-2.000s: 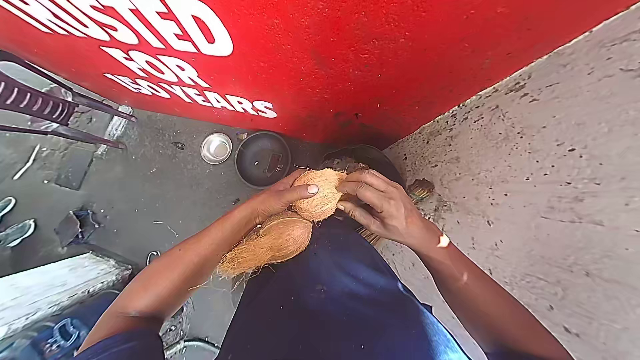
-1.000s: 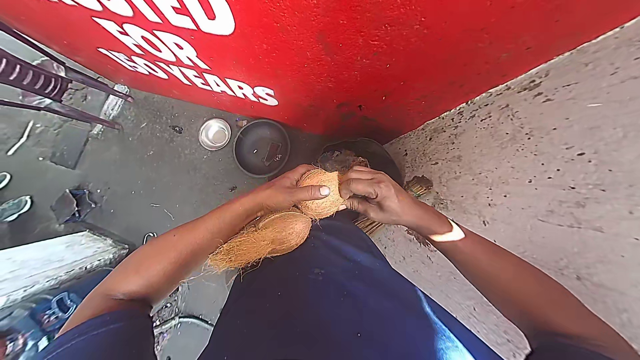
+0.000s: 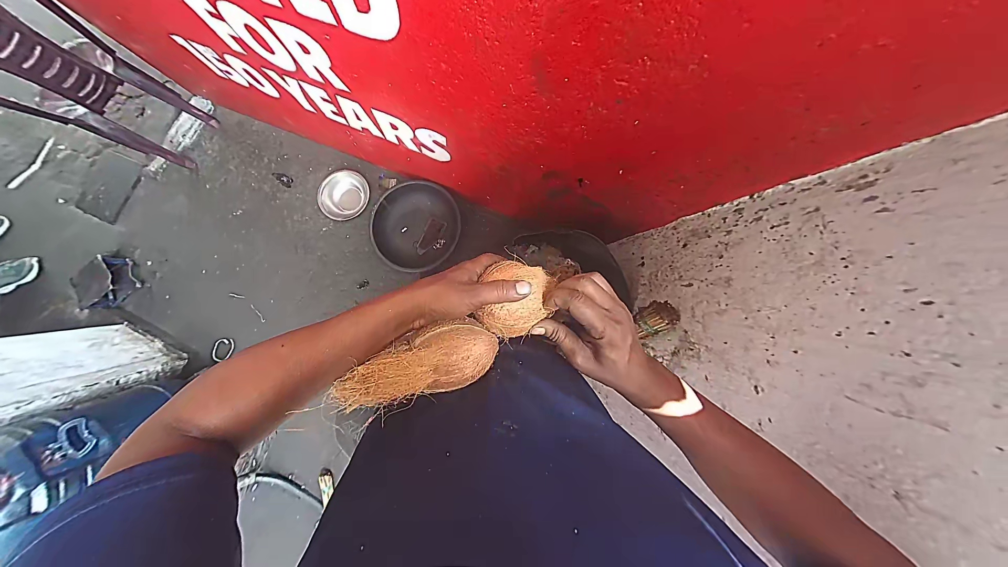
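My left hand (image 3: pixel 468 291) is closed around a brown husked coconut (image 3: pixel 512 311), its thumb lying across the top. On the right side of that coconut, the thumb and fingers of my right hand (image 3: pixel 591 319) pinch at its fibrous end; whether fibre is between the fingertips cannot be told. A second coconut (image 3: pixel 461 354), with a long tuft of husk fibre (image 3: pixel 378 382) trailing to the left, rests on my dark-clothed lap (image 3: pixel 504 465), just below my left hand and against the first coconut.
Beyond my hands, a steel bowl (image 3: pixel 343 194) and a dark pan (image 3: pixel 415 226) stand on the floor. A black tub (image 3: pixel 602 256) with scraps sits in the wall corner, near a stick bundle (image 3: pixel 657 319). A red painted wall (image 3: pixel 630 94), a pale wall (image 3: pixel 850 299) and a chair (image 3: pixel 59 67) surround the spot.
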